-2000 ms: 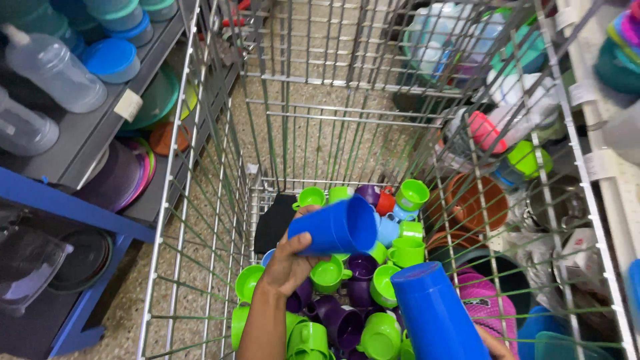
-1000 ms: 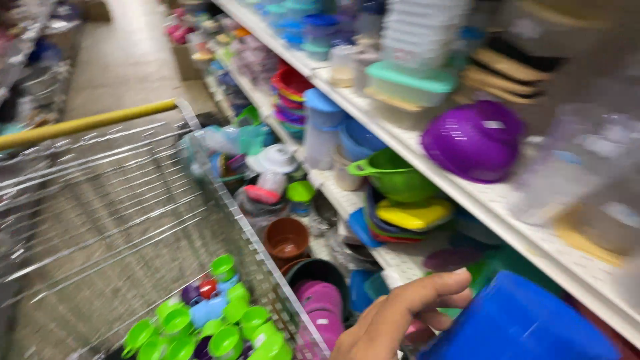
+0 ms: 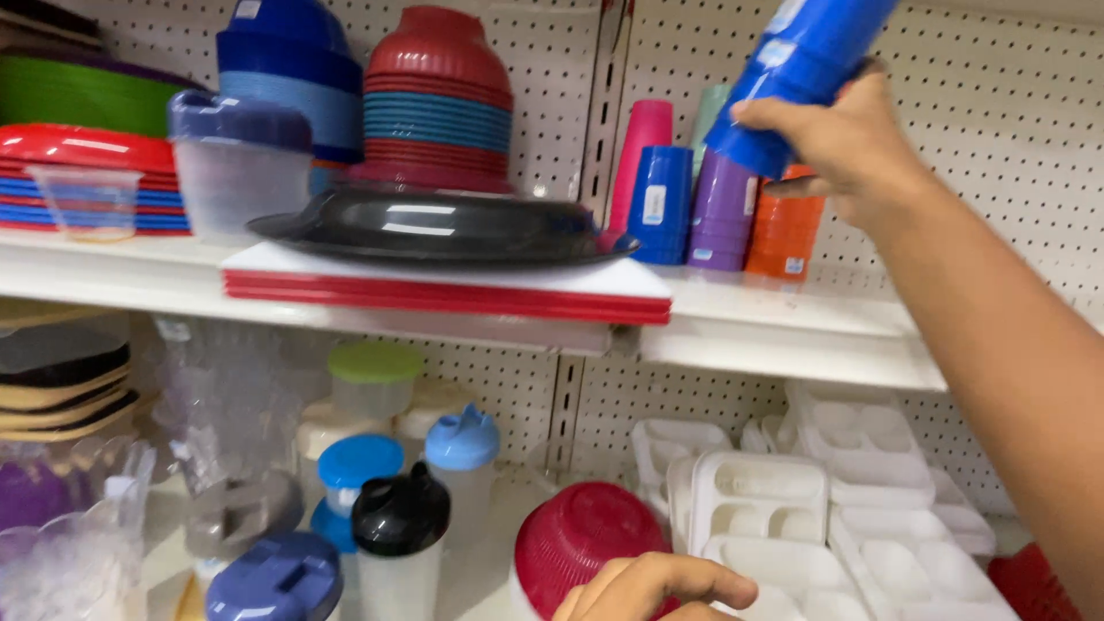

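My right hand (image 3: 828,147) reaches in from the right at the top and grips a tilted stack of blue plastic cups (image 3: 798,78). Below the stack, inverted cups stand on the upper shelf: a blue stack (image 3: 661,203), a purple stack (image 3: 721,211), an orange stack (image 3: 785,228) and a tall pink one (image 3: 645,155). A pale green cup is partly hidden behind. My left hand (image 3: 655,591) shows at the bottom edge, fingers loosely bent, nothing visible in it. It is in front of a dark red ribbed bowl (image 3: 591,539).
A black tray (image 3: 440,228) lies on red-edged boards (image 3: 448,289) overhanging the upper shelf (image 3: 793,319). Stacked bowls and plates are at left. Lidded shaker bottles (image 3: 401,535) and white compartment trays (image 3: 759,496) fill the lower level, before a perforated back panel.
The view has swung from the shopping cart to the shelves. Two seconds ago each hand held blue cups; now my right hand holds a blue stack up high and my left shows none.
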